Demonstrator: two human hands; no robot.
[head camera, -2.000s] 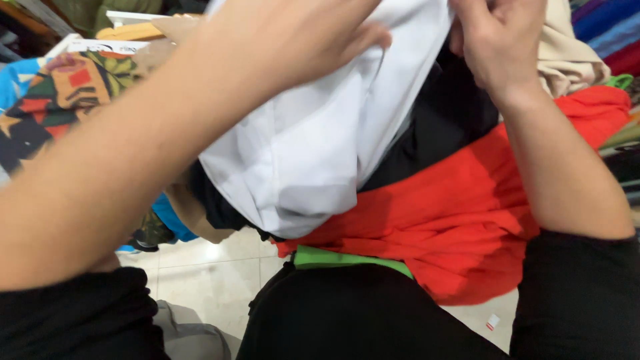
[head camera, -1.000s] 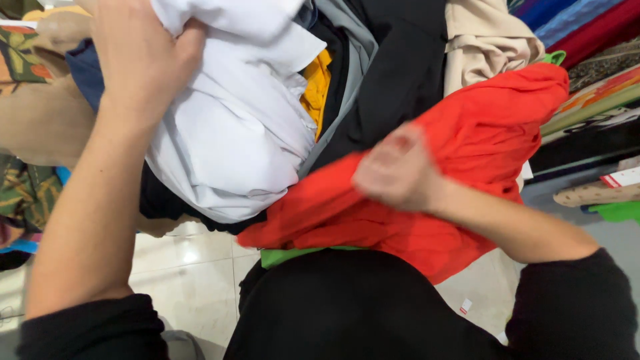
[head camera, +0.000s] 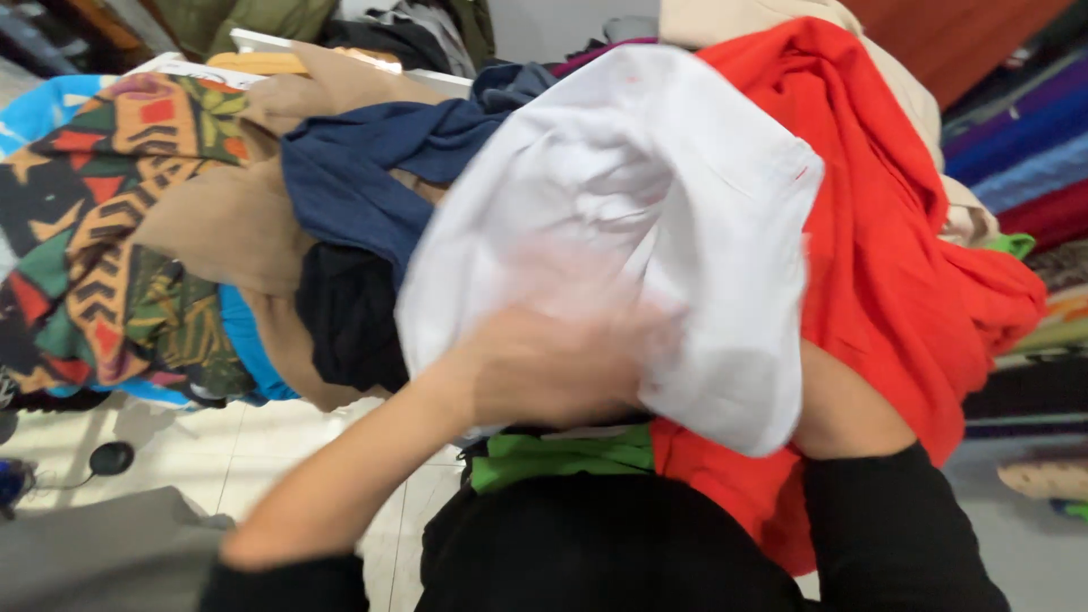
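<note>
My left hand (head camera: 569, 340), blurred by motion, is at the white cloth (head camera: 731, 204) near the middle of the view; whether its fingers grip the cloth does not show. The white cloth bulges up in loose folds and covers my right hand, whose forearm comes in from the right beneath it. Beside and under the white cloth lies a large red cloth (head camera: 867, 221), spread to the right. Directly left of the white cloth are a navy cloth (head camera: 365, 170) and a black one (head camera: 348, 314). A green cloth (head camera: 561, 455) shows at the near edge.
At the left lie a patterned multicoloured cloth (head camera: 110, 238), a tan cloth (head camera: 229, 221) and bright blue fabric (head camera: 251, 340). Beige fabric (head camera: 901, 76) is behind the red cloth. Stacked coloured fabrics (head camera: 1020, 161) stand at the far right. Pale floor tiles (head camera: 263, 450) show below.
The red cloth now reaches farther back on the right. My right hand, on the red cloth one second ago, is now hidden by the white cloth. My left hand has moved nearer my body.
</note>
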